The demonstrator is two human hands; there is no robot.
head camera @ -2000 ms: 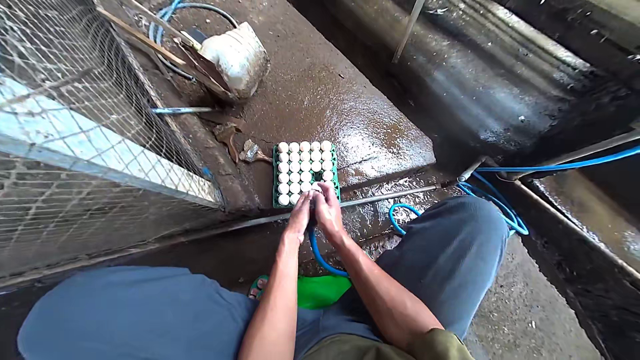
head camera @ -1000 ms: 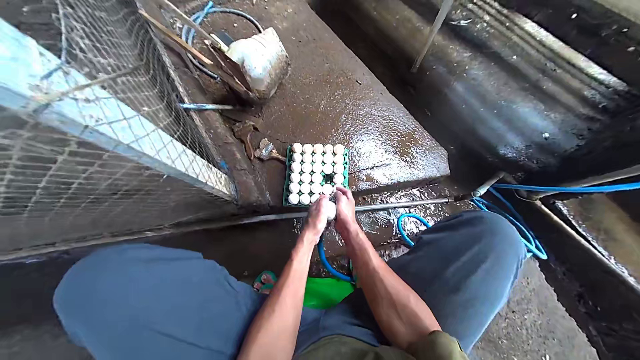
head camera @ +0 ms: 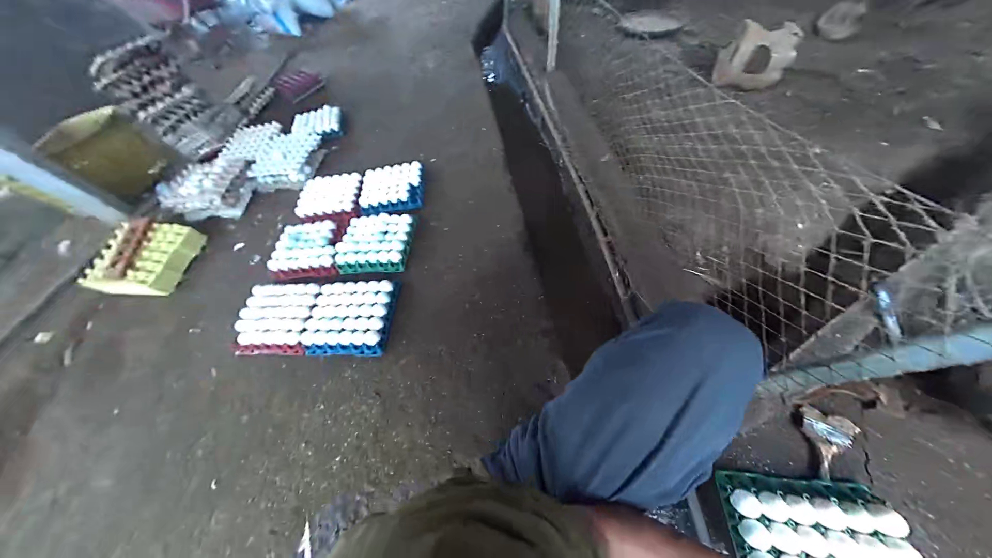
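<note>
Only a strip of bare forearm shows at the bottom edge, and neither my left hand nor my right hand is in the frame. A green egg tray (head camera: 798, 484) holding white eggs (head camera: 825, 518) lies at the bottom right, cut off by the frame, beyond my bent knee. On the concrete floor to the left stand several more filled trays in rows: a blue tray (head camera: 345, 350) beside a red tray (head camera: 270, 350) in front, a green tray (head camera: 372, 268) behind them, and a further blue tray (head camera: 391, 208) at the back. Their eggs are white.
A yellow tray stack (head camera: 147, 263) and a yellow crate (head camera: 108, 151) stand at the left. Piled egg trays (head camera: 167, 97) lie farther back. A gutter (head camera: 554, 240) runs between the floor and a wire mesh fence (head camera: 721, 170) with a blue rail (head camera: 907, 355). A brush (head camera: 829, 430) lies above the green tray.
The view has swung far to the left, bringing the rows of egg trays into sight. My hands, earlier together at the near edge of the green tray, are out of the frame.
</note>
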